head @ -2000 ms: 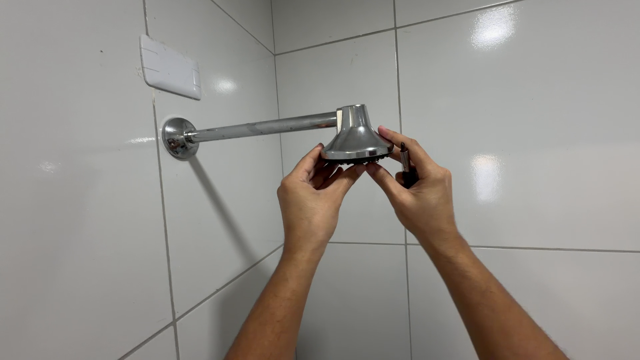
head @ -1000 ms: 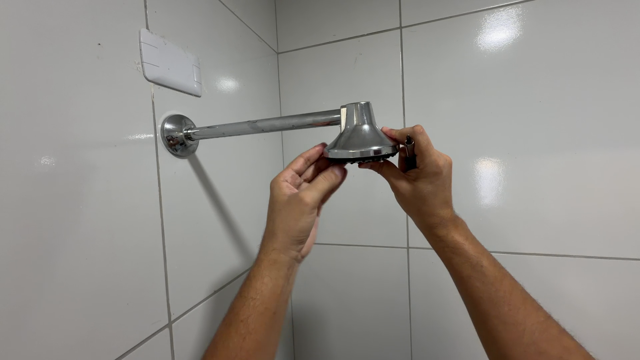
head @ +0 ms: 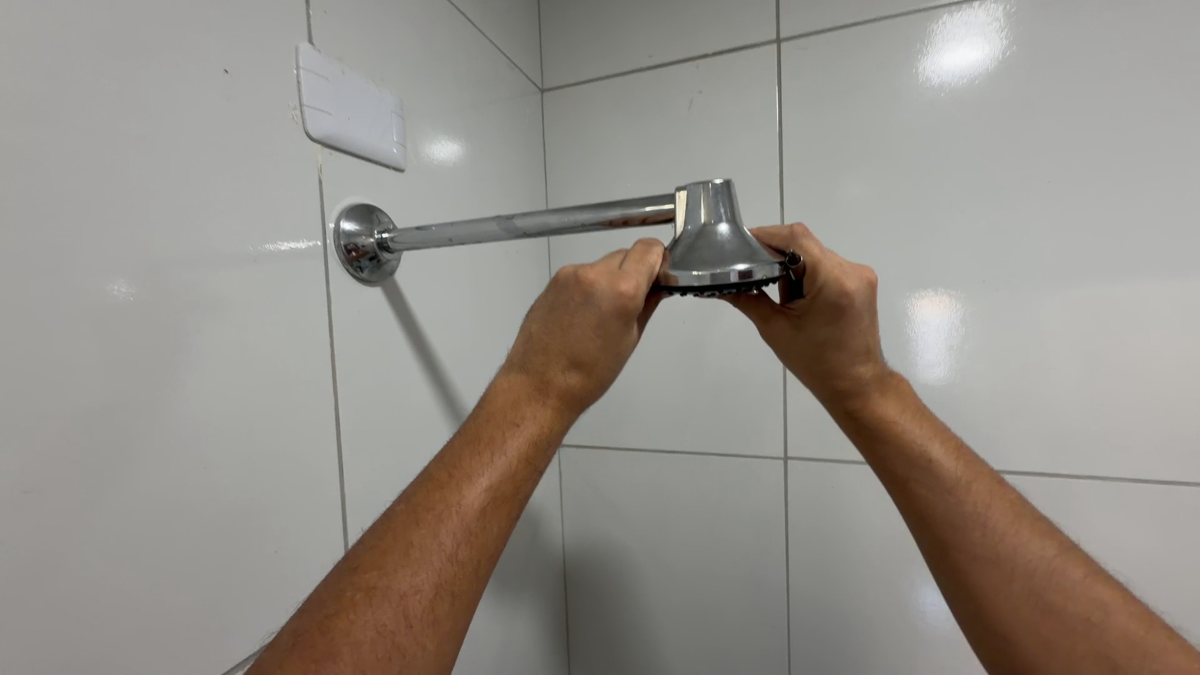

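A chrome shower head (head: 716,239) sits at the free end of a chrome shower arm (head: 534,223), with its dark nozzle face pointing down. My left hand (head: 600,323) grips the left edge of the head, its fingertips partly hidden behind the rim. On the right side, my right hand (head: 820,314) pinches the rim with the thumb below and fingers behind. A small dark object (head: 794,275) with a shiny end shows between the right fingers; what it is cannot be told.
A round chrome wall flange (head: 367,244) joins the arm to the left tiled wall. Above it a white rectangular cover plate (head: 352,108) is fixed on the tiles. Glossy pale wall tiles (head: 984,234) stand behind my hands, meeting the left wall in a corner.
My left hand has shifted from beneath the shower head's rim to its left edge, with the back of the hand now showing more. My right hand stays at the right side.
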